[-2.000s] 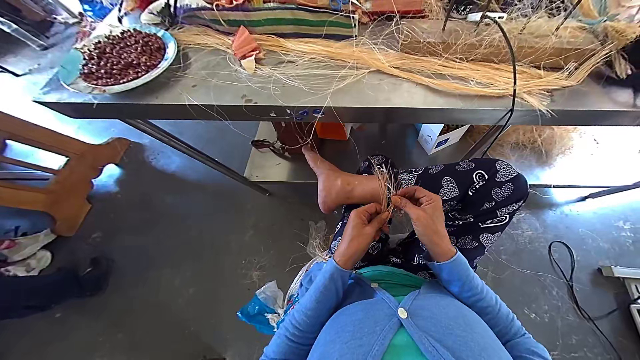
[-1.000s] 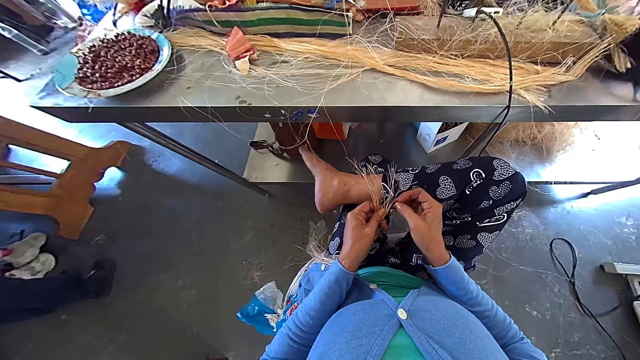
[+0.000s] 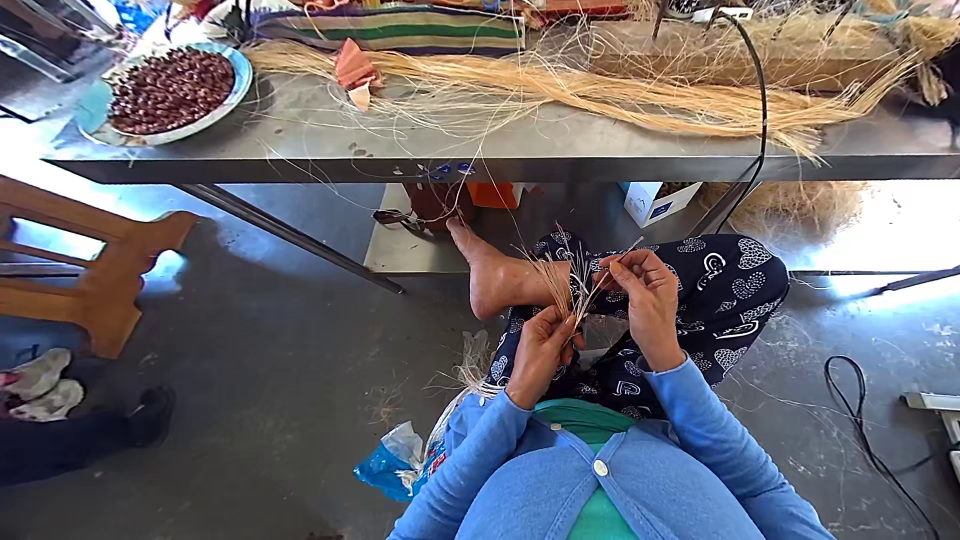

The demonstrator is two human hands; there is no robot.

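Note:
My left hand (image 3: pixel 546 346) pinches the lower end of a small bundle of pale plant fibers (image 3: pixel 574 300) above my lap. The loose ends fan out upward from between its fingers. Just right of the bundle and a little higher, my right hand (image 3: pixel 646 296) has thumb and index finger closed on a thin strand (image 3: pixel 621 256). The patterned dark trousers (image 3: pixel 720 289) and a bare foot (image 3: pixel 491 281) lie behind the fibers. Exactly how the strand joins the bundle is too fine to tell.
A metal table (image 3: pixel 465 142) crosses the view, holding a long hank of straw-colored fiber (image 3: pixel 637 94) and a plate (image 3: pixel 244 71) of dark reddish beans or seeds. A black cable (image 3: pixel 763 112) hangs over its edge. A wooden chair (image 3: pixel 97 289) stands left, near another person's leg. A blue plastic bag (image 3: pixel 386 469) lies on the floor.
My right hand has moved up and away from my left hand, drawing a strand outward. Earlier the two hands were close together at the bundle. My left hand still grips the fibers.

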